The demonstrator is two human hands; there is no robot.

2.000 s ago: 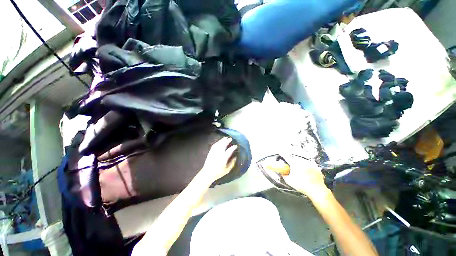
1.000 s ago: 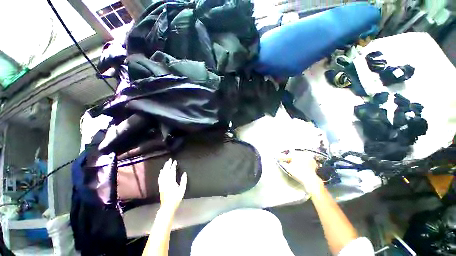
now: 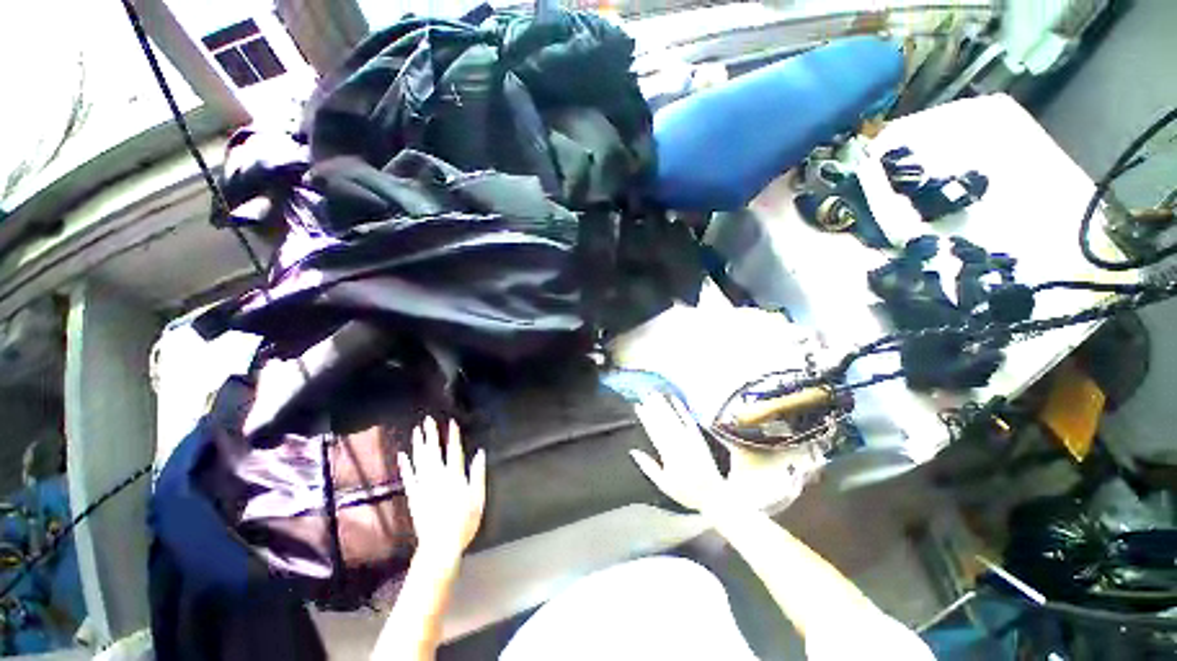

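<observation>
A dark garment piece [image 3: 555, 446] lies flat over the padded board; a bit of the board's blue end [image 3: 642, 384] shows at its right. My left hand [image 3: 442, 486] lies on the cloth, fingers spread, beside a sunlit brownish patch. My right hand [image 3: 680, 455] rests at the cloth's right end, fingers apart, holding nothing. The steam iron [image 3: 782, 408], with its yellow-brown handle, sits on the pale surface just right of my right hand, not held.
A large heap of black garments [image 3: 445, 194] lies behind the board. A second blue padded arm [image 3: 774, 123] is farther back. Black pieces [image 3: 949, 304] lie on the white tabletop [image 3: 1020, 142] at right. Black cables run right from the iron. Dark cloth [image 3: 213, 568] hangs at left.
My right hand has let go of the iron and moved left onto the cloth. My left hand first moved left along the cloth and now lies flat there. The cloth lies differently, with a crease lengthwise.
</observation>
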